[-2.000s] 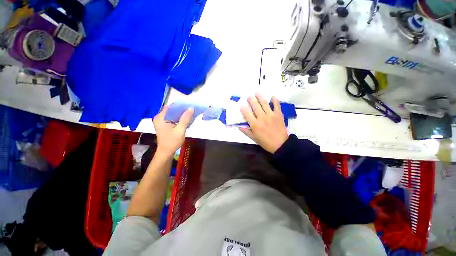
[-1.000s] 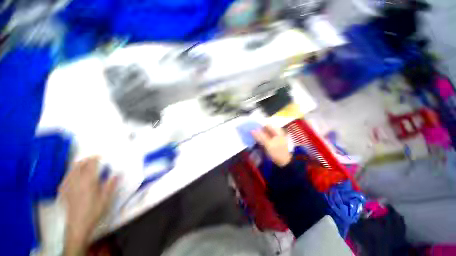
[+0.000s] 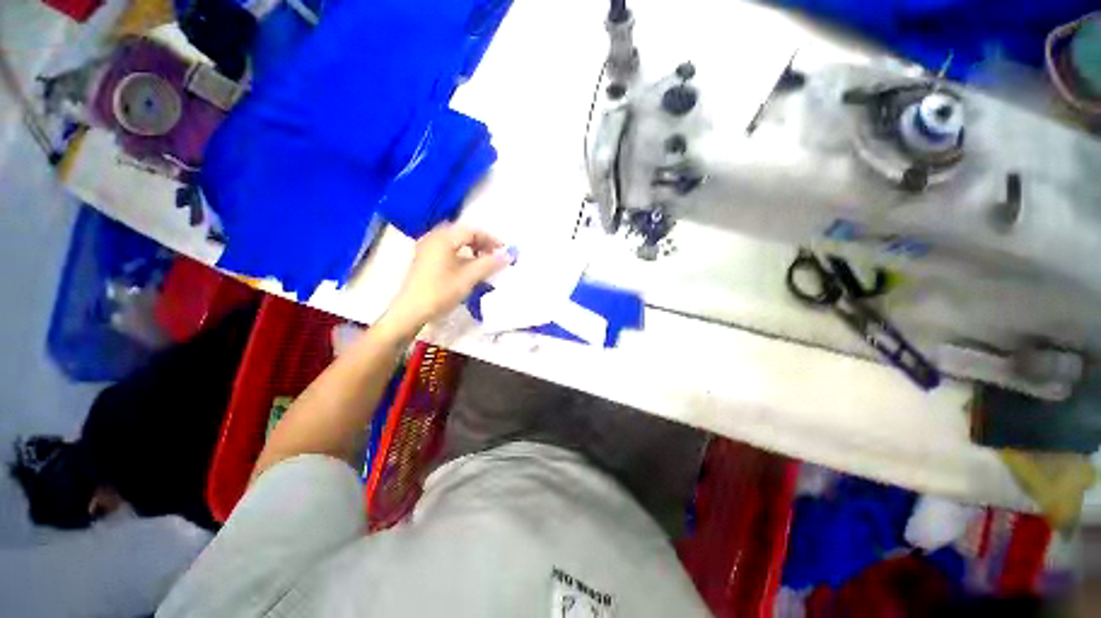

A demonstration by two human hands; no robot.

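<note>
My left hand (image 3: 444,275) is over the table's front edge, thumb and fingers pinched on a small blue piece (image 3: 508,255). Just right of it, a bright blue cut piece (image 3: 613,309) lies flat on the white table, with a white piece (image 3: 531,302) over part of it. The large stack of bright blue panels (image 3: 316,133) lies to the left, and a smaller blue stack (image 3: 441,169) is beside it. My right hand is not in view.
The sewing machine (image 3: 749,145) stands at the right of the table (image 3: 749,377). Black-handled scissors (image 3: 860,316) lie in front of it. A purple device (image 3: 151,109) is at the far left. Red baskets (image 3: 242,417) with cloth are under the table.
My right hand, on the pieces and then at the table's right end with a pale blue piece, has left view. My left hand no longer holds the pale blue piece and now pinches a small blue one.
</note>
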